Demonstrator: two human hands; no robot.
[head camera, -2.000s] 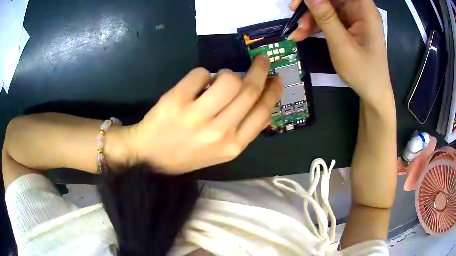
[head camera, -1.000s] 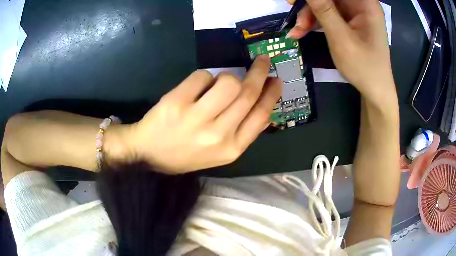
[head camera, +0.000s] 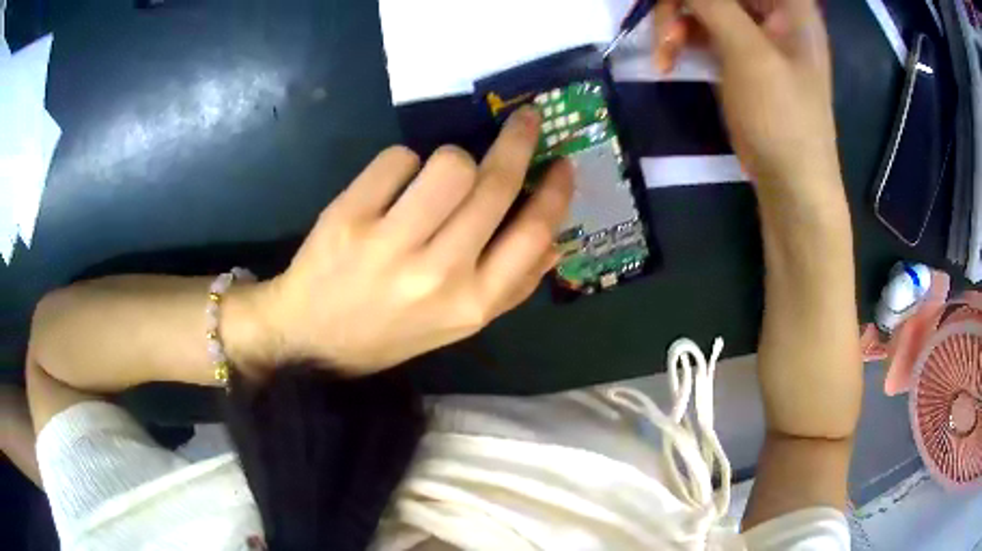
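Observation:
The phone unit (head camera: 603, 194), a black frame with a green board, silver shield area and pale pads, lies tilted on the white and black liner sheet (head camera: 474, 43). An orange flex patch (head camera: 506, 102) shows at its upper left corner. My left hand (head camera: 420, 253) rests on the unit's left side, its index fingertip by the pale pads. My right hand (head camera: 754, 75) holds thin black tweezers (head camera: 630, 29) like a pen. Their tip is just above the unit's top right corner. Whether anything is between the tips cannot be told.
A smartphone (head camera: 910, 151) lies at the right. A white and blue bottle (head camera: 903, 295) and a salmon-pink fan (head camera: 958, 404) are at the lower right. White sheets with a jagged edge (head camera: 27, 135) lie at the far left. Dark hair hangs at the bottom centre.
The phone unit and my left hand have moved left in view. My right hand has lifted the tweezers off the board's top area, up and away, and its fingers sit farther from the unit.

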